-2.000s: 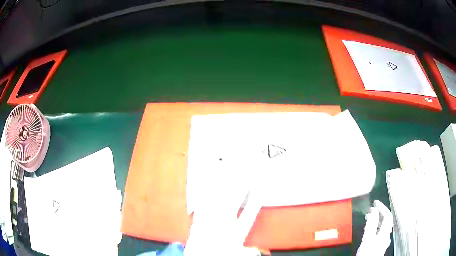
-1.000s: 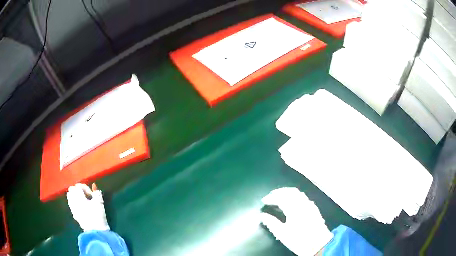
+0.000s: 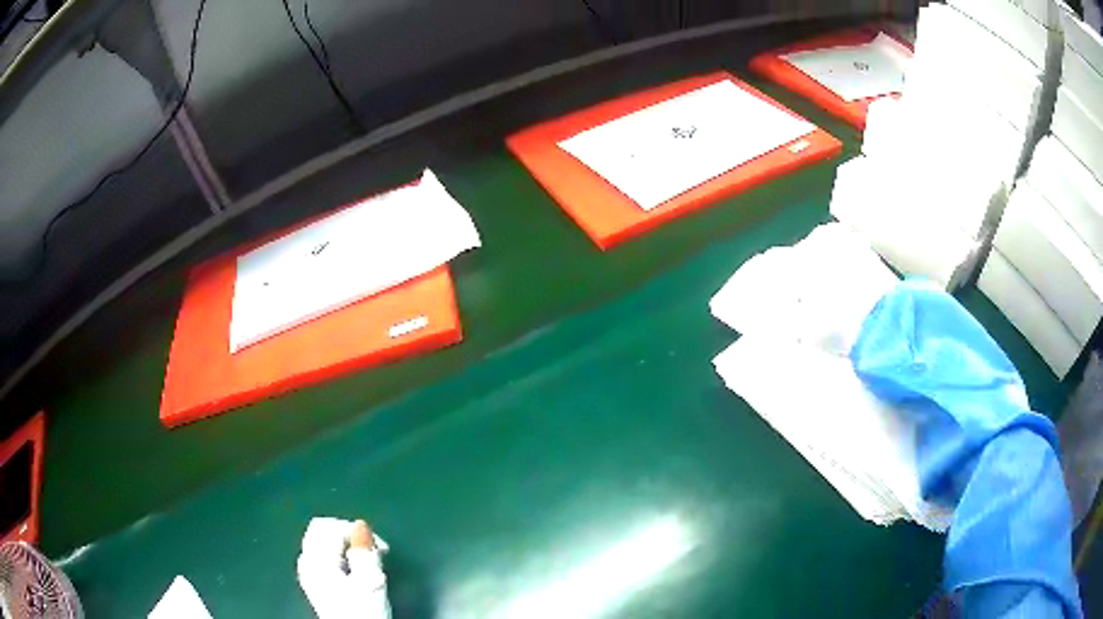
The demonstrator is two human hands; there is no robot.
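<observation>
My left hand (image 3: 344,571), in a white glove with a bare fingertip, is low over the green bench, loosely curled with a small gap at the fingertips. Nothing shows in it. My right hand (image 3: 835,288) is over the stack of folded white cards (image 3: 823,405) at the right. Its white glove blends with the bright cards, so its fingers and any hold cannot be made out. The blue sleeve covers part of the stack. A white sheet (image 3: 351,260) lies askew on an orange-red tray (image 3: 309,360) on the belt, its right corner raised.
Another orange-red tray (image 3: 575,181) bears a white sheet (image 3: 687,139), with one more behind it. White blocks (image 3: 937,145) are stacked at the right. A tray with a dark device (image 3: 15,484), a pink fan (image 3: 36,590) and a white corner (image 3: 179,601) show at the lower left.
My left hand let go of the sheet and drew back from the tray, which moved left onto the belt. My right hand moved over the card stack. The view turned right, then slightly back left.
</observation>
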